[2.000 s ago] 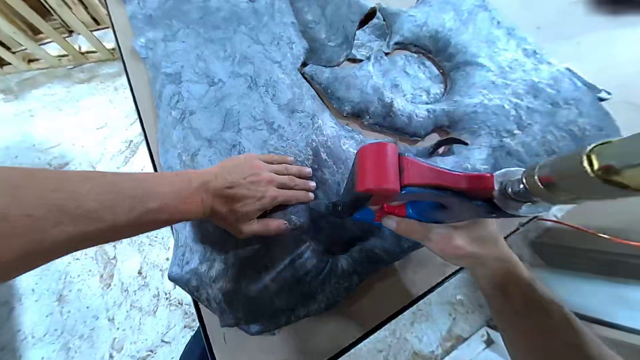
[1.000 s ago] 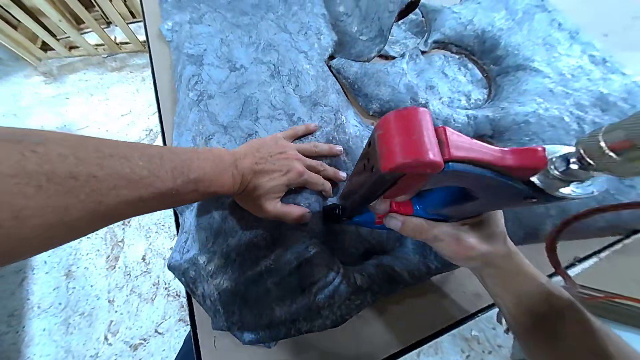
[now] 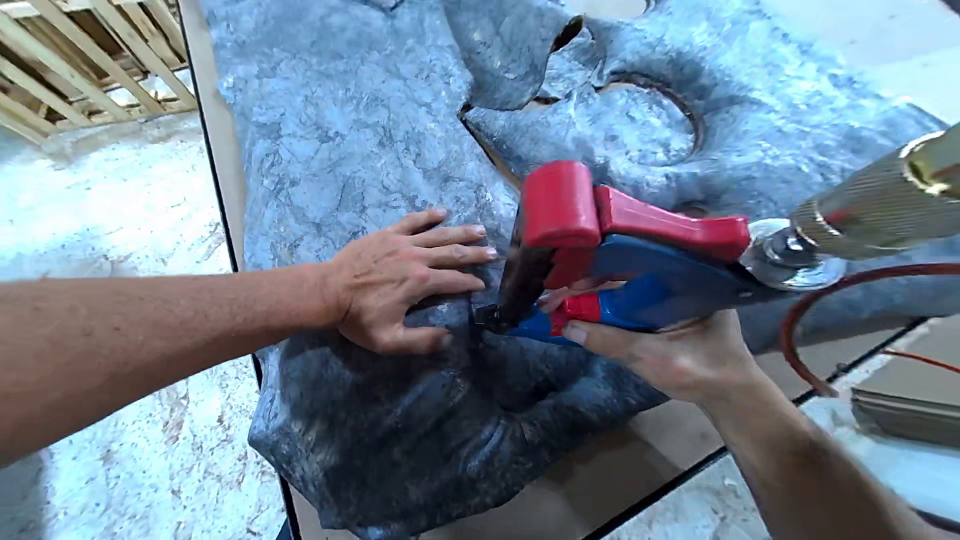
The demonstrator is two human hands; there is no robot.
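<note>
My left hand lies flat with spread fingers on a grey mottled hide or leather, which has curved cuts and holes in its upper part. Close to its fingertips, the dark nose of a blue and red hand-held pneumatic tool touches or nearly touches the hide. My right hand grips this tool from below, with the thumb near a red part. A knurled metal air fitting joins the tool at the right. The point under the nose is hidden.
The hide lies on a pale table with a dark edge. A reddish hose curves down at the right. Slatted wooden pallets or frames stand on the stained floor at the upper left.
The tool has come nearer to the view than two seconds ago, and the curved hose has come into sight. My left hand remains on the hide, its fingers more spread than before.
</note>
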